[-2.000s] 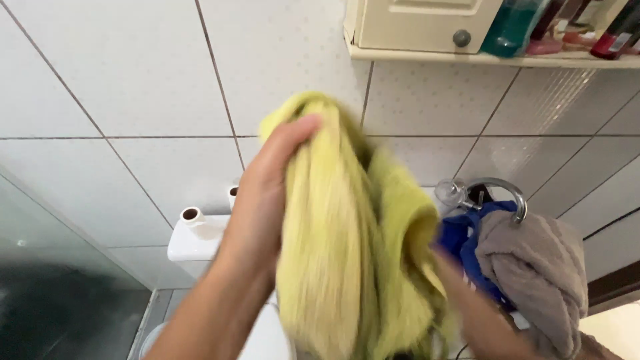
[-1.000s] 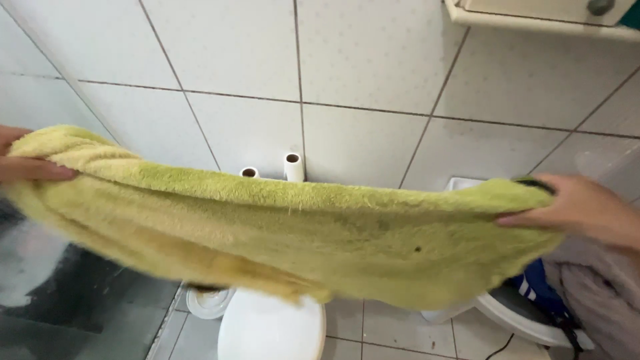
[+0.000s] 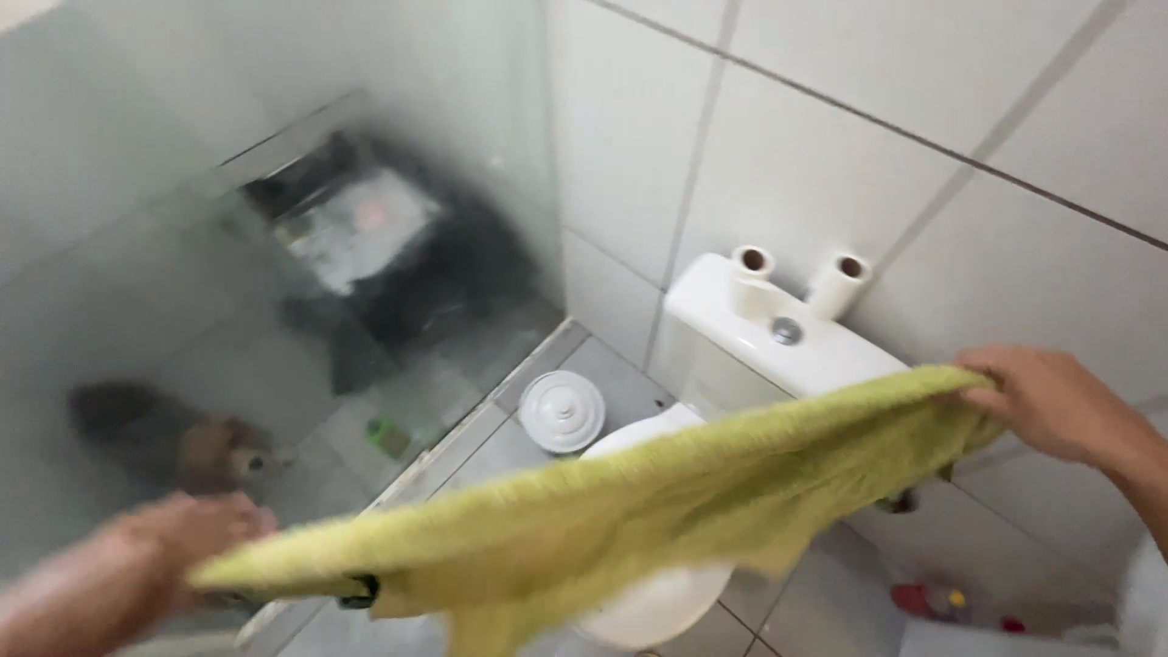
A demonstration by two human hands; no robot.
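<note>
A yellow-green towel [image 3: 620, 493] is stretched between my two hands, its upper edge slanting up to the right and its lower part hanging in folds. My left hand [image 3: 187, 538], blurred, grips the towel's left end at the lower left. At the right, my right hand [image 3: 1036, 397] holds the other end, fingers closed on the cloth. Behind the towel is a white toilet [image 3: 662, 607], partly covered by it. Two paper rolls [image 3: 753, 262] stand on the toilet's cistern [image 3: 812, 351], one on each side of the flush button [image 3: 787, 330].
A round white lidded bin [image 3: 561, 411] stands on the floor left of the toilet. A glass shower panel [image 3: 274, 274] fills the left side, with blurred dark and pale shapes behind it. Tiled wall [image 3: 821, 164] rises behind the cistern. Small red items [image 3: 912, 599] lie low at the right.
The towel, bunched up two seconds ago, is now spread out between both hands. Since one second ago its left end has dropped below the right. The view has swung left toward the shower.
</note>
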